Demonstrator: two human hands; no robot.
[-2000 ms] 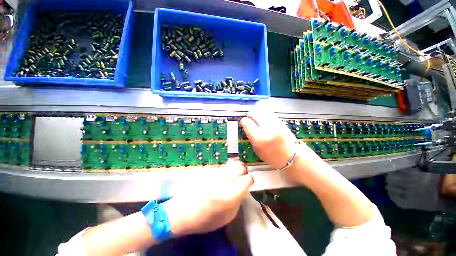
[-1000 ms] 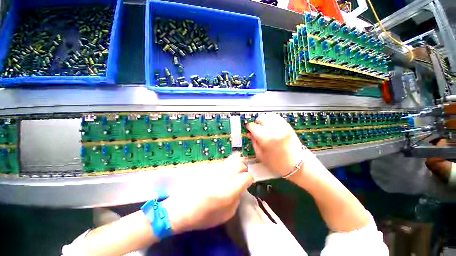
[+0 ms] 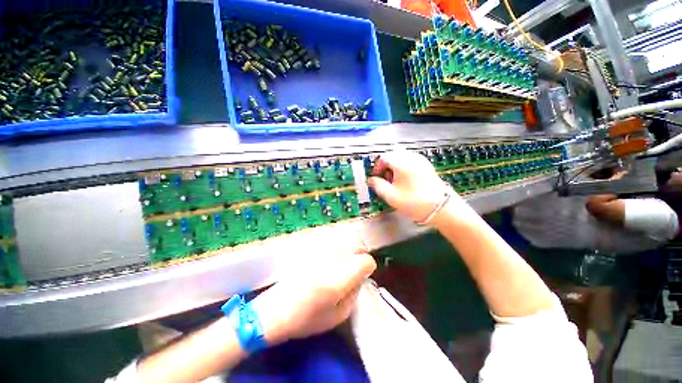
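Observation:
My right hand (image 3: 407,185) is over the left end of the right-hand PCB panel (image 3: 490,166), fingertips bent together at its upper row; a small dark thing shows at the fingertips, too small to name. My left hand (image 3: 321,288) is at the line's near edge, fingers curled; whether it holds anything is hidden. Another PCB panel (image 3: 247,206) with two rows of small mounted parts lies left of my right hand, with a narrow pale strip (image 3: 361,182) between the panels. A blue wrist strap (image 3: 244,323) is on my left wrist.
Two blue bins (image 3: 378,75) of loose capacitors (image 3: 262,56) stand behind the line. Stacked PCB panels (image 3: 471,71) stand right of them. A grey plate (image 3: 78,232) lies at left on the rails. Machine parts (image 3: 628,138) and another person's sleeve (image 3: 650,215) are at right.
The view has turned and shifted, so bins and stack sit further left and the line tilts. The grey plate shows wider. My right hand stays at the right-hand panel's left end; my left hand remains low.

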